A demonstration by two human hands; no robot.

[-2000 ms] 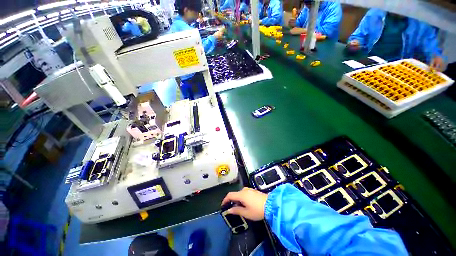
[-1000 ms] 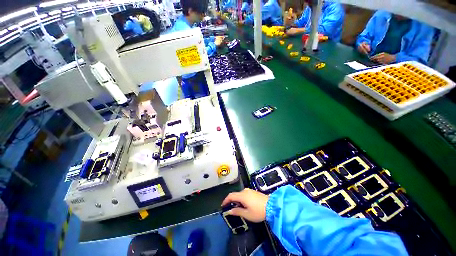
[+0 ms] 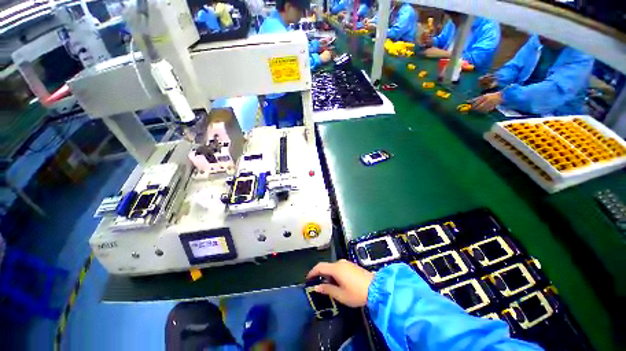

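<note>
My right hand (image 3: 345, 282), in a blue sleeve, holds a black phone housing (image 3: 321, 301) with a pale frame by its upper end, in front of the machine's front right corner. My left hand is not in view. The black blister tray (image 3: 422, 258) at the right holds several housings in rows; my forearm covers part of it. On the white screwdriving machine (image 3: 274, 223), one housing (image 3: 243, 190) sits in the right fixture and another (image 3: 145, 203) in the left fixture. The screwdriver head (image 3: 171, 91) stands tilted above and between the fixtures.
A loose handset (image 3: 375, 158) lies on the green bench (image 3: 343, 137). White stacked trays (image 3: 528, 168) of yellow-orange pieces stand at the far right. Another black tray (image 3: 343, 89) lies behind the machine. People in blue smocks sit across the bench. A touchscreen (image 3: 208, 246) and emergency stop (image 3: 312, 231) are on the machine front.
The view has shifted, so the machine and bench appear slightly moved. My right hand still holds the housing in about the same place. A person across the bench has reached toward the yellow pieces.
</note>
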